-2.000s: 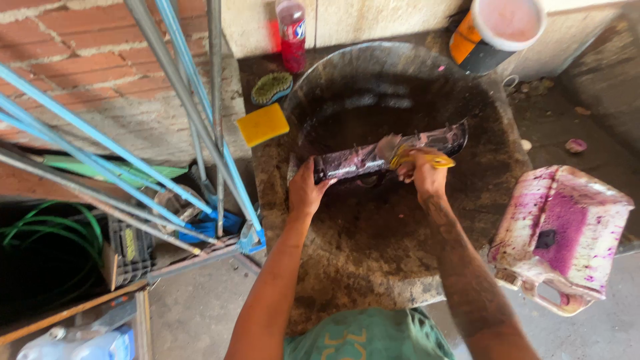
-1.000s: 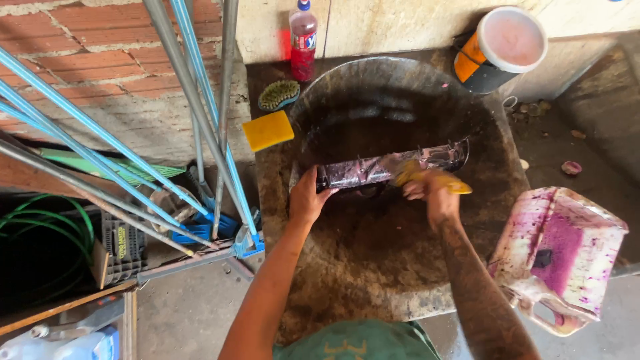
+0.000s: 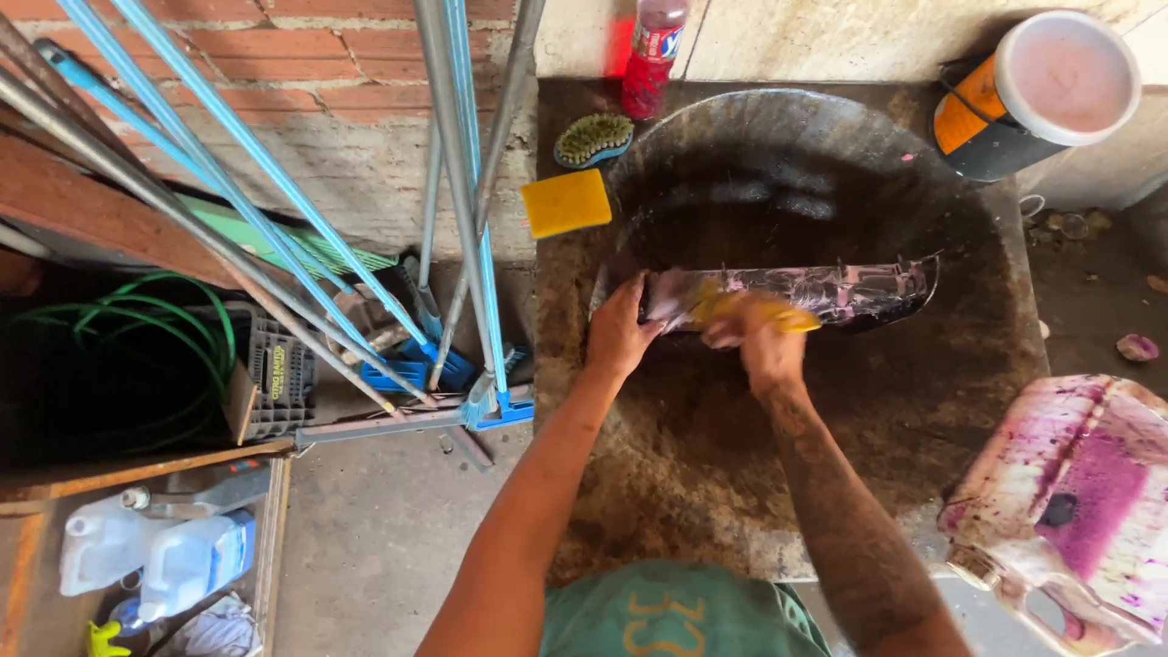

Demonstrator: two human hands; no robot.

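Observation:
A long dark plastic part (image 3: 876, 287), wet and streaked with pinkish foam, lies across the round stone basin (image 3: 794, 219). My left hand (image 3: 623, 328) grips its left end. In my right hand (image 3: 762, 338) is a yellow-handled brush (image 3: 789, 317), blurred by motion, its head against the left half of the part. The bristles are too blurred to make out. On the basin's left ledge lie a yellow sponge (image 3: 567, 203) and a scrubbing brush (image 3: 594, 140) with its bristles up.
A bottle of red liquid (image 3: 654, 59) stands at the back ledge, a bucket (image 3: 1022, 100) at the back right. A purple-stained jug (image 3: 1068, 502) is at the right. Several poles and brooms (image 3: 465, 182) lean at the left, near a crate (image 3: 281, 374) and plastic jugs (image 3: 196, 557).
My right hand and the yellow-handled brush have moved left along the dark part, towards my left hand. My left hand stays on the part's left end.

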